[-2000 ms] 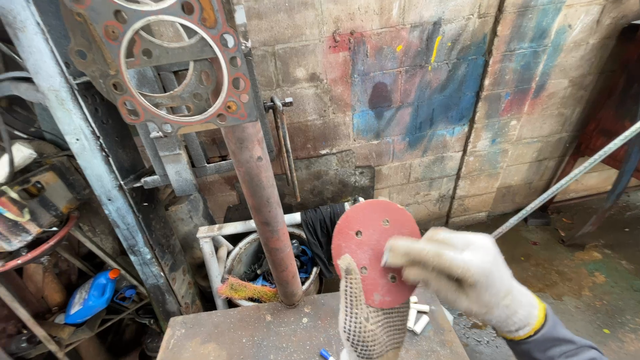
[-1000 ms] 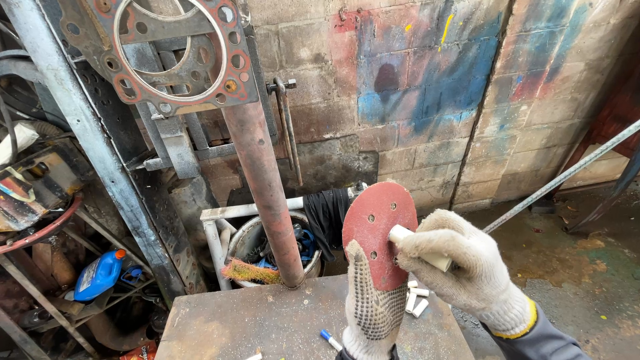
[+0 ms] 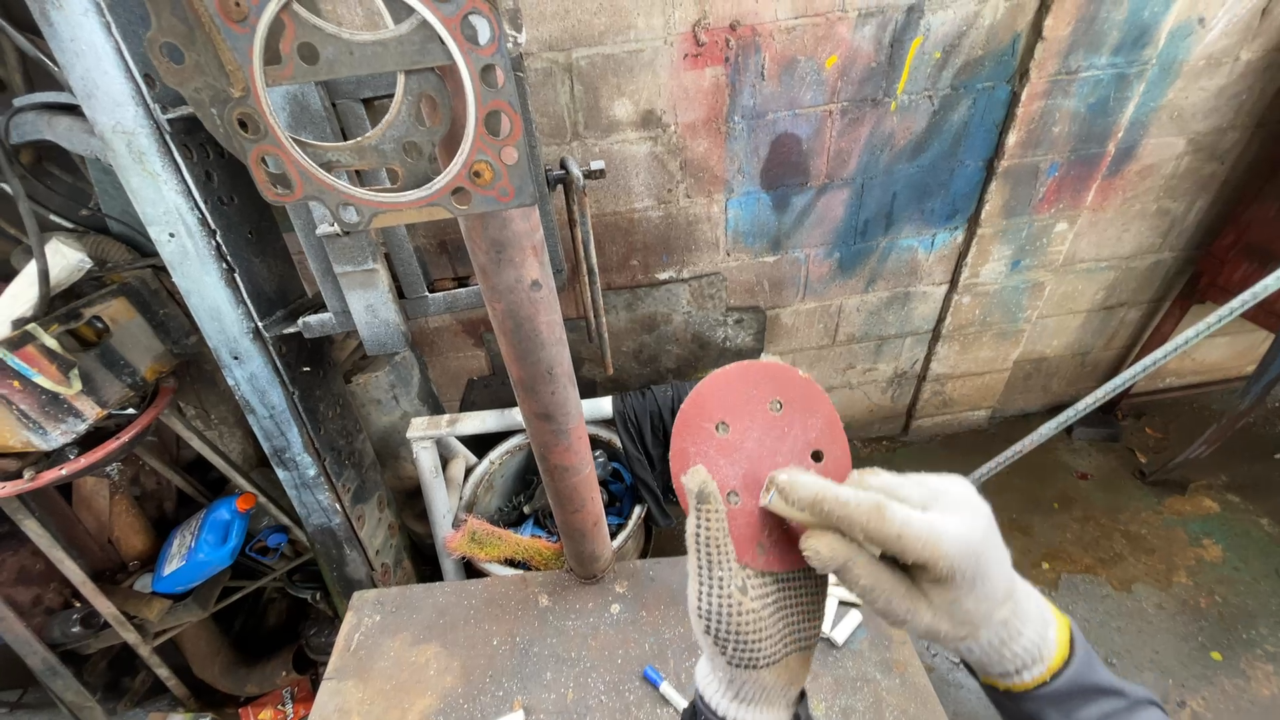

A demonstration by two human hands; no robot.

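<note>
My left hand (image 3: 750,610), in a dotted knit glove, holds up a round red sanding disc (image 3: 755,425) with several small holes, its thumb over the front face. My right hand (image 3: 930,560), in a white knit glove with a yellow cuff, pinches a small white piece (image 3: 772,494) against the disc; the fingers hide most of it. Behind my left hand, short white sticks (image 3: 845,625) lie on the metal table (image 3: 480,640). A marker with a blue cap (image 3: 665,685) lies on the table just left of the hand.
A rusty upright pipe (image 3: 530,390) rises from the table's back edge beside hanging engine gaskets (image 3: 480,120). Behind it stand a bucket (image 3: 500,485) and a white frame (image 3: 430,480). A blue jug (image 3: 200,545) sits at the left; a metal bar (image 3: 1130,375) slants at the right.
The disc faces the camera more squarely than one second ago. My right hand has shifted over its face, and the white piece shows less than before.
</note>
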